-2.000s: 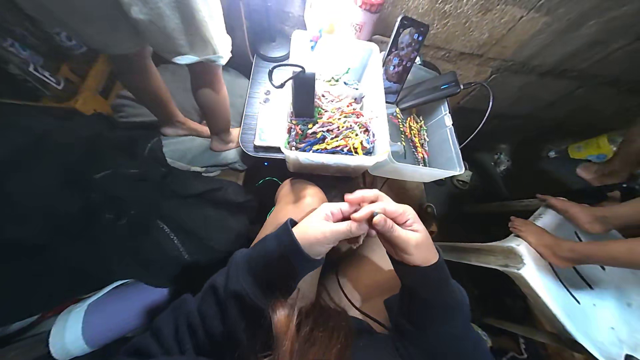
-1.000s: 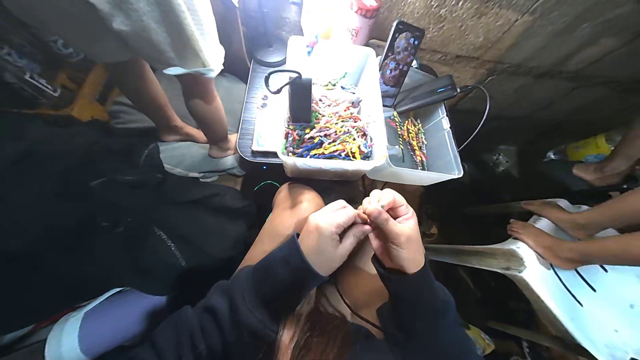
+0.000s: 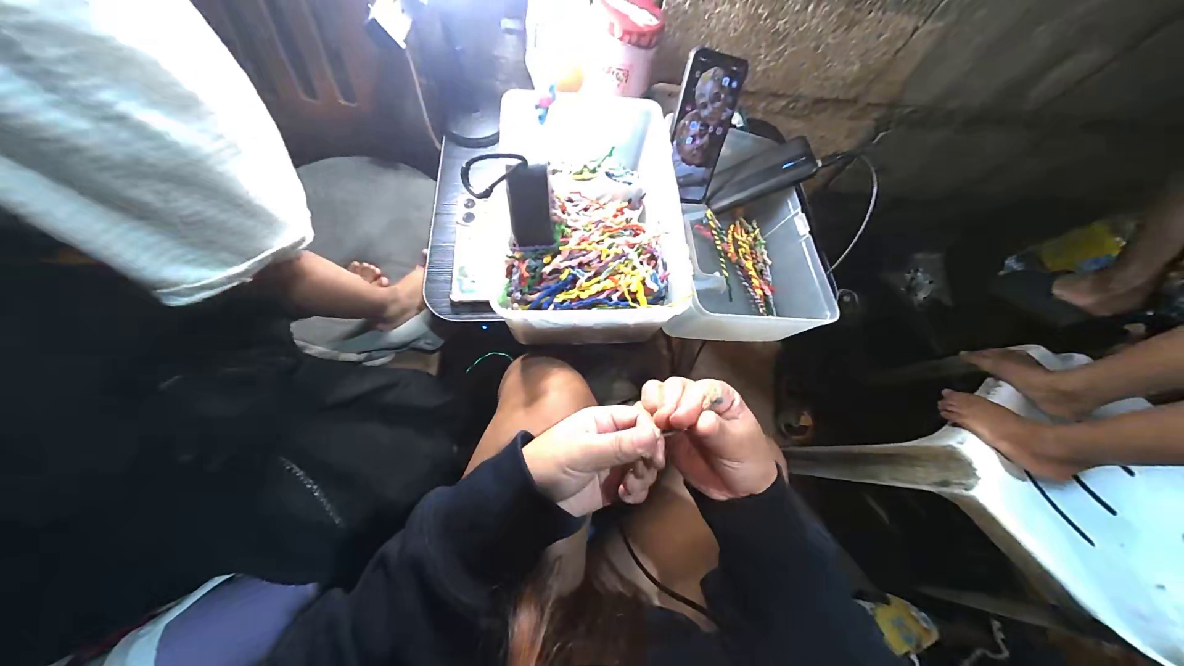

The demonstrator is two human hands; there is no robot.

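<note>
My left hand (image 3: 597,455) and my right hand (image 3: 712,435) meet above my lap, their fingertips pinched together. A thin strand, barely visible, shows between them; its kind cannot be told. Beyond my knees stands a white plastic bin (image 3: 592,328) holding many short multicoloured twisted cords (image 3: 601,268). A black box-shaped device with a loop strap (image 3: 530,203) stands upright in it. To its right, a second translucent bin (image 3: 795,310) contains a smaller bunch of twisted cords (image 3: 747,259). A smartphone (image 3: 705,125) and a black power bank (image 3: 763,174) rest on that bin.
The bins sit by a dark tray table (image 3: 442,277). A jar with a red lid (image 3: 632,46) stands behind, near a concrete wall (image 3: 832,55). Another person's feet (image 3: 1008,425) rest on a white plastic chair (image 3: 1110,555) at right. At left stands a person in a pale garment (image 3: 139,139).
The person at left has shifted, and the pale garment now covers more of that side. My hands stay close together, with the fingers in a changed pose.
</note>
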